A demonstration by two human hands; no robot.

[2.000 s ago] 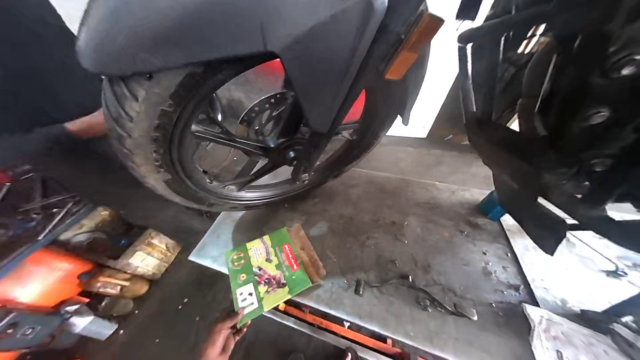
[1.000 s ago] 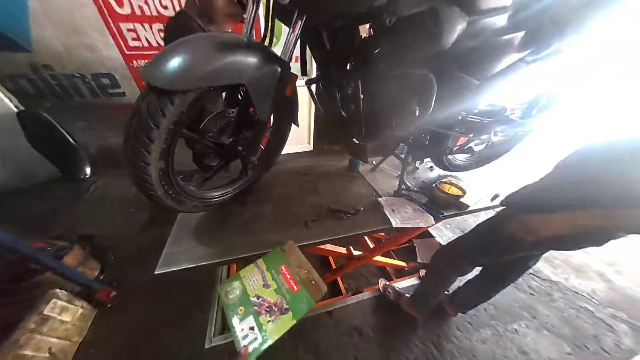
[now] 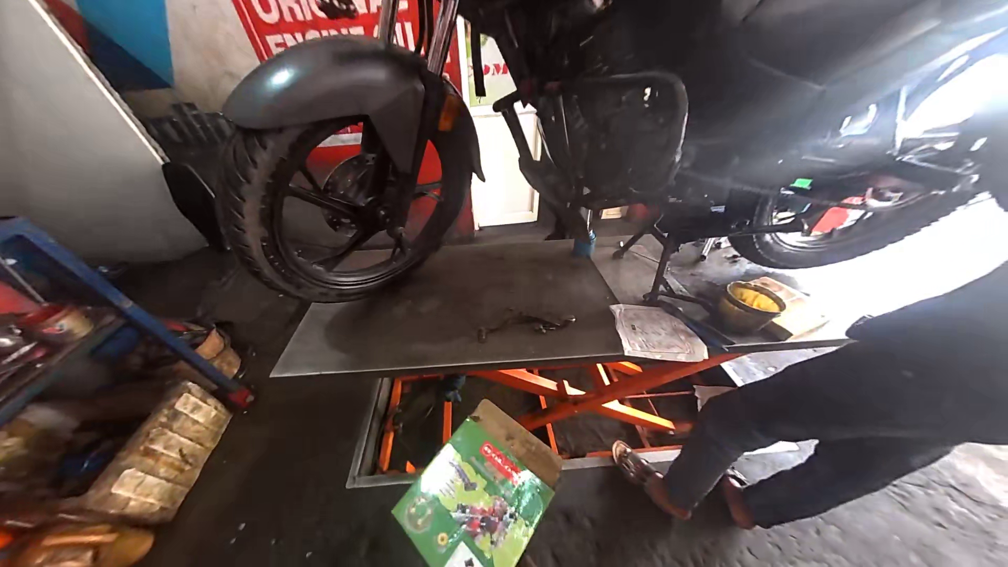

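Note:
Neither of my hands shows in the head view. A green printed cardboard box (image 3: 480,488) with an open brown flap appears at the bottom centre; whatever holds it is out of sight. Beyond it is a steel lift platform (image 3: 457,276) on an orange scissor frame (image 3: 598,398). A motorcycle (image 3: 630,150) stands on the platform, its front wheel (image 3: 346,213) at the left end. On the platform lie a dark metal part (image 3: 524,321), perhaps a lever, and a stained sheet of paper (image 3: 658,331).
A person in dark trousers (image 3: 835,394) stands at the right beside the lift. A blue-framed rack (image 3: 118,295) and a worn, stained box (image 3: 161,453) are at the left. A bowl with yellow contents (image 3: 750,305) sits near the motorcycle's stand. A red sign (image 3: 354,31) hangs behind.
The hand seen at the box's lower edge two seconds ago has left view. The view has shifted widely, now taking in most of the motorcycle and the person at the right.

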